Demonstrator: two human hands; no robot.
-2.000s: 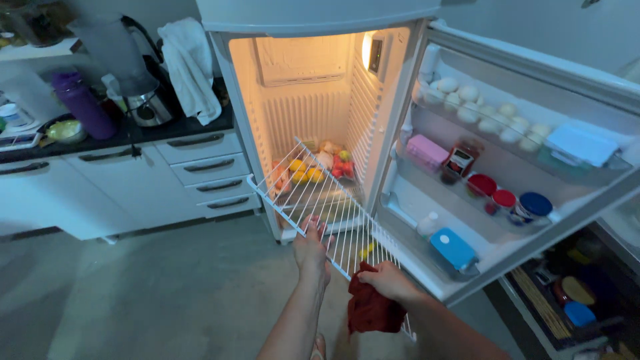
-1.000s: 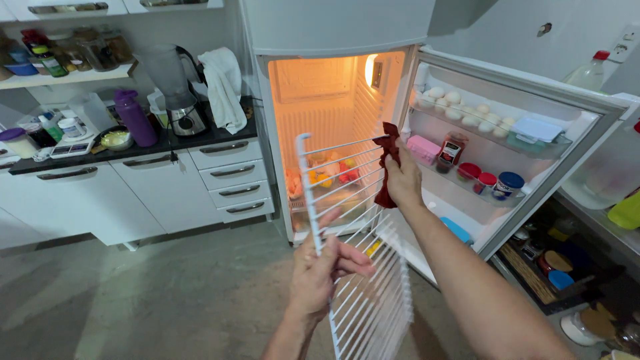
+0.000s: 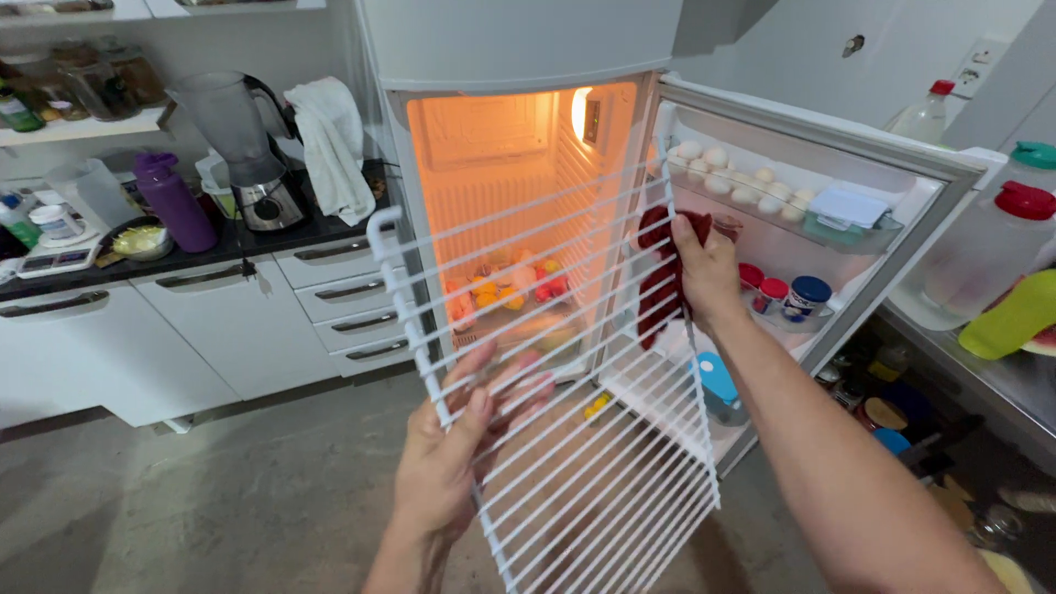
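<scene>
A white wire refrigerator shelf [image 3: 577, 487] is held up in front of the lit refrigerator compartment [image 3: 495, 190]. My left hand [image 3: 462, 429] grips its left edge rail, with several fingers behind the wires. At the opposite edge my right hand [image 3: 705, 272] presses a dark red cloth [image 3: 656, 280] against the rail, the thumb on the near side. Behind the wires, bagged or loose produce [image 3: 511, 285] in red, orange and yellow lies low in the compartment.
The refrigerator door [image 3: 792, 148] stands wide at the right, with eggs [image 3: 742, 181], jars [image 3: 807, 299] and a blue-lidded container [image 3: 716, 378]. A blender [image 3: 256, 157], a purple bottle [image 3: 175, 202] and a white towel [image 3: 330, 148] are on or above the left counter. Bottles stand at far right.
The shelf has been raised and turned more upright since the earliest frame. My right hand and the red cloth have moved up along with its far edge.
</scene>
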